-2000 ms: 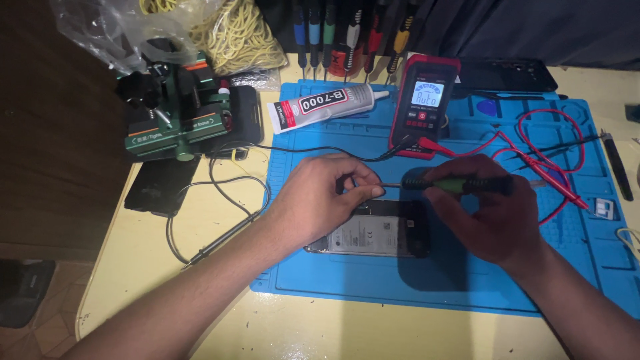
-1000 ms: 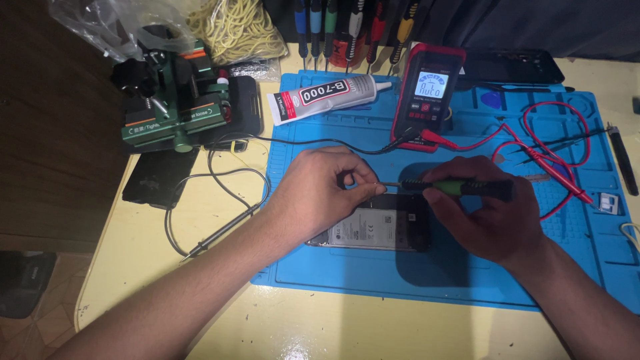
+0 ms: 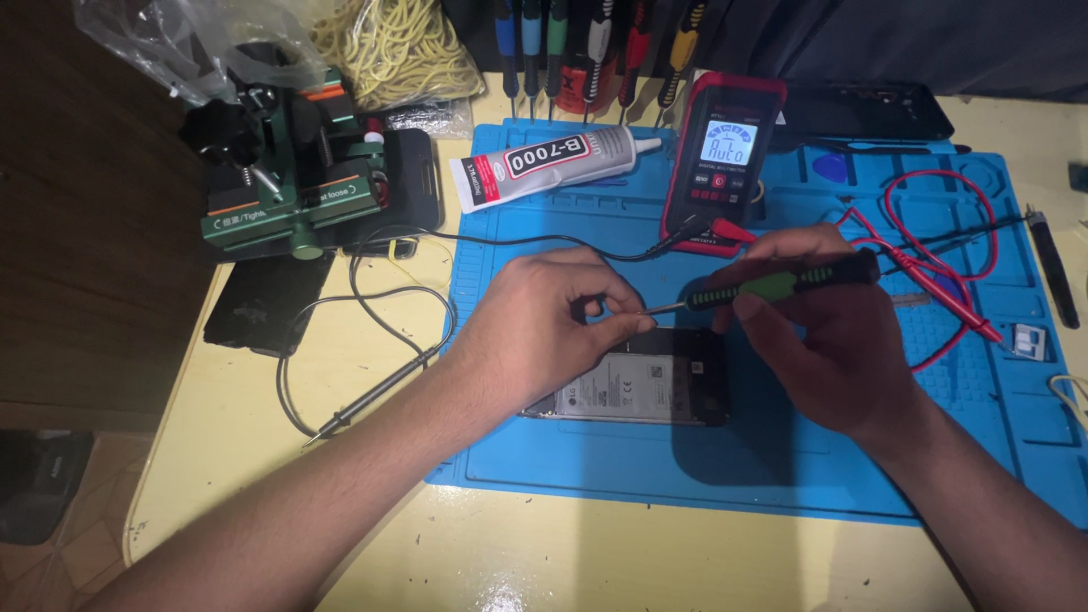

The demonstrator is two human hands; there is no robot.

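An opened smartphone (image 3: 629, 387) with its battery showing lies on the blue silicone repair mat (image 3: 561, 467). My right hand (image 3: 816, 331) holds a black and green precision screwdriver (image 3: 765, 287) nearly level above the phone's upper edge, its shaft pointing left. The thumb and fingertips of my left hand (image 3: 552, 314) pinch together at the screwdriver's tip, and that hand covers the phone's upper left part. Whether a small screw sits between those fingertips cannot be told. Behind my hands a red and black digital multimeter (image 3: 722, 161) stands with its display lit.
Left of the mat are a green clamp holder (image 3: 289, 204), a black probe (image 3: 365, 399) and a dark flat panel (image 3: 268, 297). A B-7000 glue tube (image 3: 548, 166), several upright screwdrivers (image 3: 595, 42) and bagged yellow bands (image 3: 399, 51) are behind. The red probe (image 3: 943, 293) and tweezers (image 3: 1052, 268) lie right.
The multimeter's display now shows different characters. Both hands keep nearly the same pose around the screwdriver above the phone.
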